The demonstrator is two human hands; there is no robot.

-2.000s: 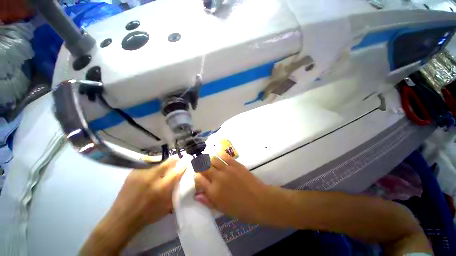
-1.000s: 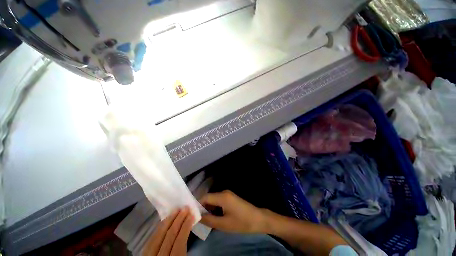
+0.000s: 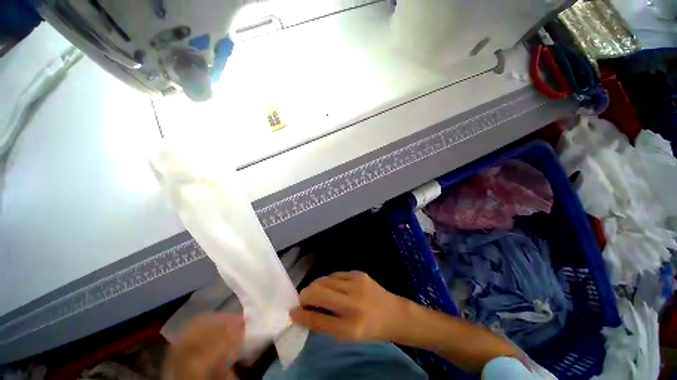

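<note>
A long white strip runs from the machine bed over the table's front edge down to the lap. My right hand pinches its lower end, fingers closed on the cloth. My left hand is blurred beside the strip's lower left side; its hold cannot be made out. More pale strips lie in the lap, partly hidden by the strip. The sewing machine head is at the upper left, with a dark round attachment above the strip's far end. The needle area is not clear in the glare.
A blue basket with pink and blue-grey bundles is right of the lap. A ruler strip runs along the table's front edge. Red-handled scissors lie at the table's right end. White cloth heaps are at the far right.
Both hands have come down from the needle area to the strip's lower end, and the view has shifted down and right. Since the middle frame, my left hand has moved left off the strip's face.
</note>
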